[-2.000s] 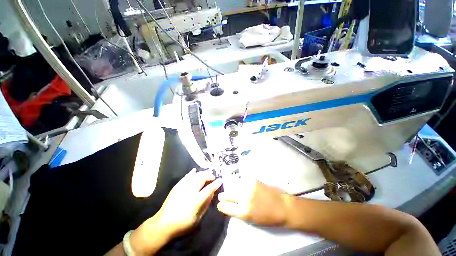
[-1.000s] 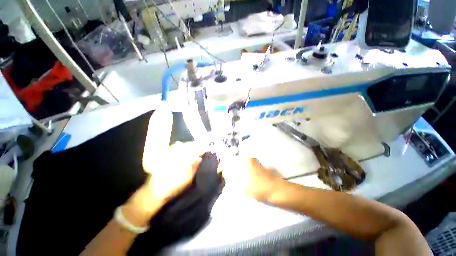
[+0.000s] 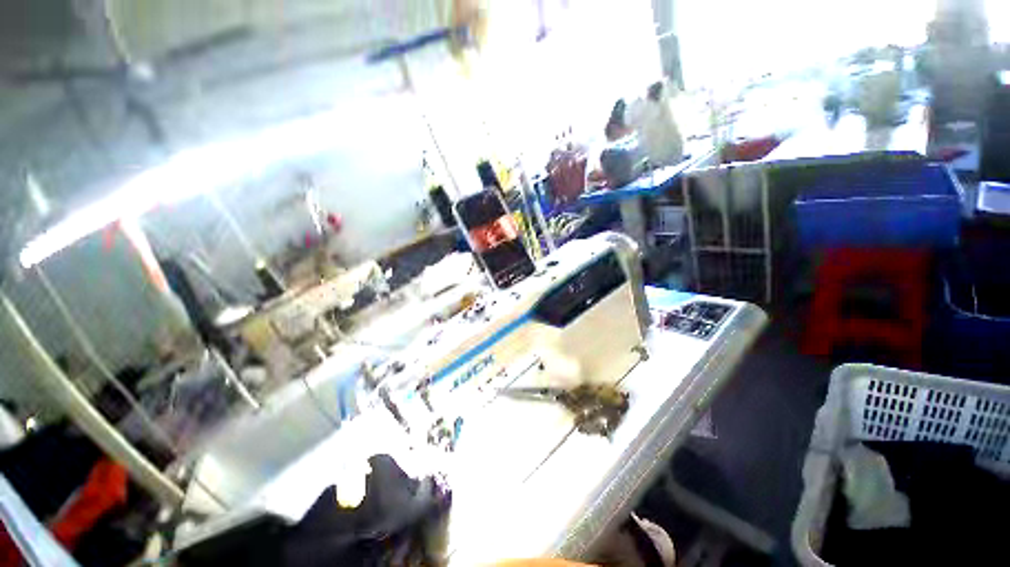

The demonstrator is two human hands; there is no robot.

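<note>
The black cloth (image 3: 377, 512) lies bunched at the left front of the white sewing machine (image 3: 576, 321), beside the needle area, with a raised fold. A small bright shape, perhaps the lamp, shows against it. Scissors with brown wrapped handles (image 3: 598, 408) lie under the machine arm. Neither my left hand nor my right hand can be made out. Only a blurred sliver of skin shows at the bottom edge, and I cannot tell which arm it is.
A white slatted basket (image 3: 825, 476) at the lower right holds black and white cloth. A red stool (image 3: 869, 299) and blue crate (image 3: 880, 210) stand behind it. A lit phone (image 3: 495, 238) stands behind the machine. The table's front edge (image 3: 665, 460) runs diagonally.
The view has swung right and up, bringing in the basket, stool and far workshop. Both hands were at the needle and have left the picture. The cloth now looks more bunched up.
</note>
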